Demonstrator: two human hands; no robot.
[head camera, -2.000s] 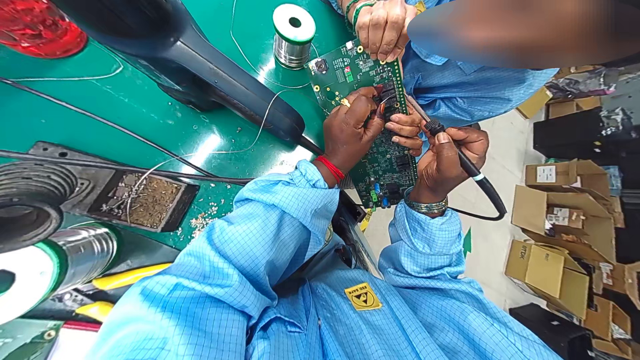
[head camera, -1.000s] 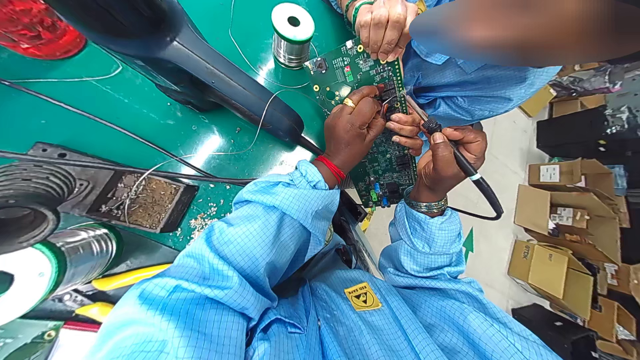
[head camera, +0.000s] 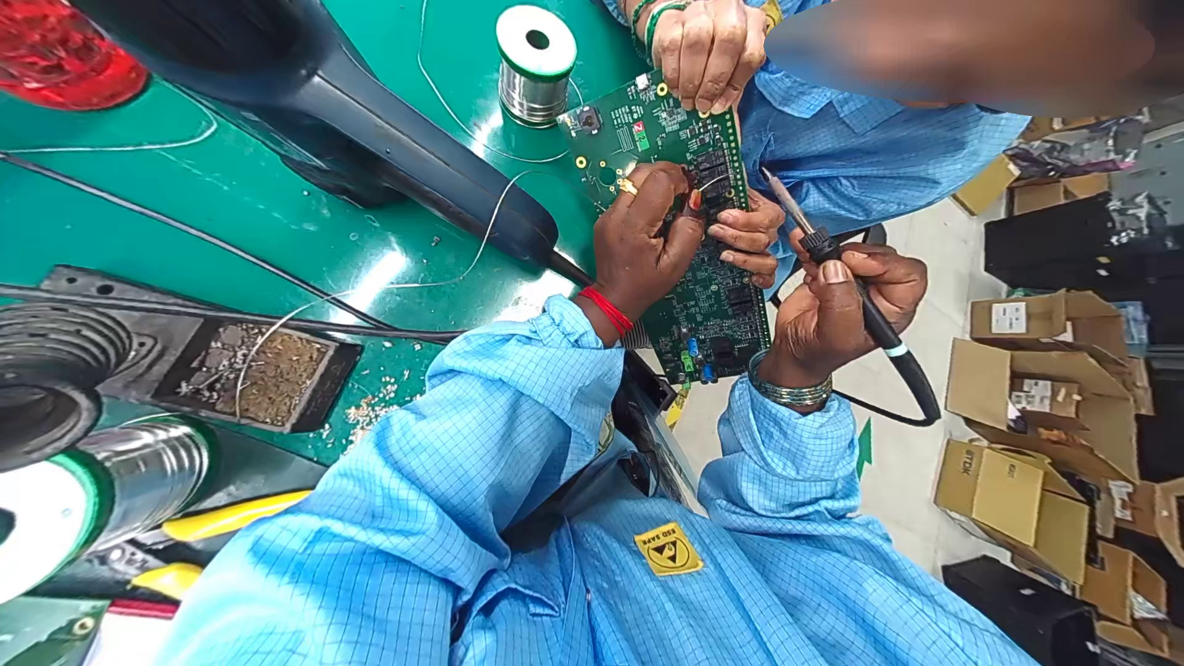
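My right hand (head camera: 846, 301) grips a soldering iron (head camera: 869, 314) by its black handle; the metal tip points up and left, just right of a green circuit board (head camera: 684, 305). My left hand (head camera: 647, 231), with a red thread at the wrist, is over the middle of the board, thumb and fingertips pinched around thin solder wire (head camera: 710, 185) that shows at the fingertips. A co-worker's hand (head camera: 708, 51) holds the board's top edge, and another hand (head camera: 747, 239) of a person supports its right edge. The board stands tilted between us.
A solder spool (head camera: 536, 88) stands behind the board. A dark tool-like arm (head camera: 435, 157) crosses the green mat. At left are a soldering iron stand (head camera: 83, 342), its sponge tray (head camera: 268, 375), a larger solder spool (head camera: 148, 472) and yellow-handled tools (head camera: 231, 515). Cardboard boxes (head camera: 1045, 398) lie on the right.
The soldering iron's tip has moved away from the board's right edge, up and to the right. My left hand stays over the board, and the co-worker's hands still hold it.
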